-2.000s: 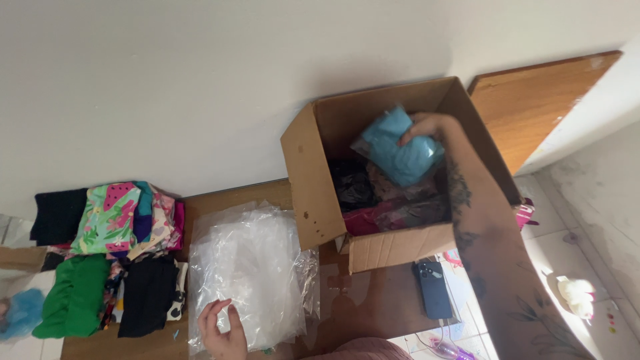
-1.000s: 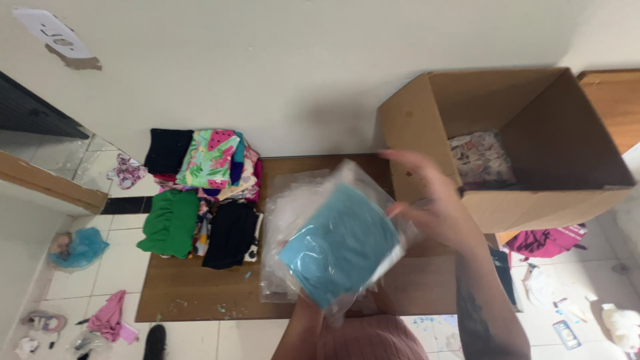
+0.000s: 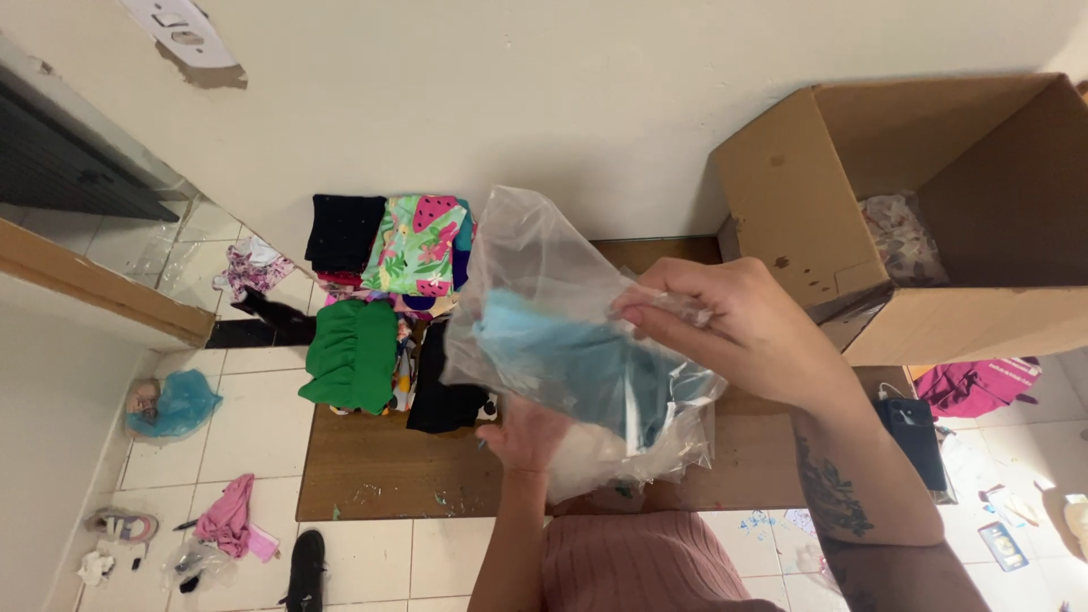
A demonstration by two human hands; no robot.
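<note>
My right hand point(image 3: 710, 327) pinches the gathered edge of a clear plastic bag point(image 3: 523, 246), which holds a folded blue garment point(image 3: 586, 365). Behind the bag's lower left side is my left hand point(image 3: 531, 433), partly seen through the plastic, its thumb apart; whether it grips the bag cannot be told. Beneath lies a pile of clear plastic bags point(image 3: 595, 467) on the wooden table point(image 3: 382, 467). Folded clothes stand in stacks left of the bag: a black garment point(image 3: 342, 232), a watermelon-print one point(image 3: 418, 242), a ruffled green one point(image 3: 353, 357) and another black one point(image 3: 446, 391).
A cardboard box point(image 3: 782, 212) stands open at the right with a patterned bagged item point(image 3: 903, 238) inside. A phone point(image 3: 911, 438) with a cable lies at the table's right end. On the tiled floor are a black shoe point(image 3: 306, 569), pink cloth point(image 3: 228, 518) and a small black cat point(image 3: 270, 313).
The bagged blue garment was lifted from the box and brought over the plastic bags. My right hand has shifted to the bag's upper right edge. The view has swung left.
</note>
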